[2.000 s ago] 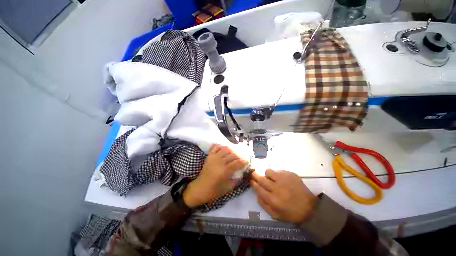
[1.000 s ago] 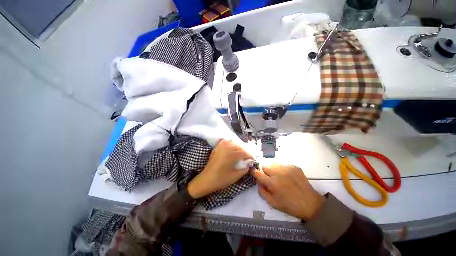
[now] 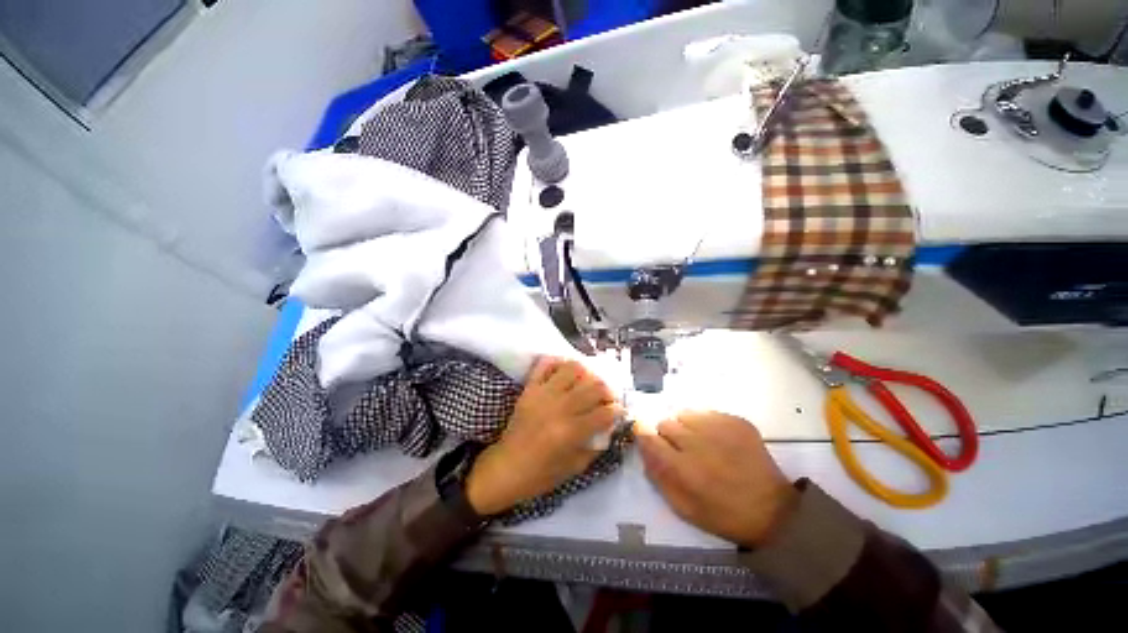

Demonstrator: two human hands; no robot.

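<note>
The black-and-white checked garment (image 3: 464,402) lies bunched left of the sewing machine (image 3: 656,186), its white lining (image 3: 371,223) turned up with a thin dark line across it. My left hand (image 3: 547,439) grips the garment's edge just in front of the lit needle area (image 3: 637,371). My right hand (image 3: 717,476) is close beside it, thumb and forefinger pinching the dark end of the checked edge. The fingertips of both hands nearly meet. Glare hides the needle point and the exact edge of the fabric.
Scissors (image 3: 897,420) with red and yellow handle loops lie right of the needle. A brown plaid cloth (image 3: 829,204) hangs over the machine head. A measuring tape (image 3: 643,573) runs along the table's front edge. Checked fabric (image 3: 241,575) is heaped at lower left. A white wall stands at left.
The view has shifted slightly. The white bit between my hands shows less than one second ago, and my right fingers sit a little lower and flatter. The garment has barely moved.
</note>
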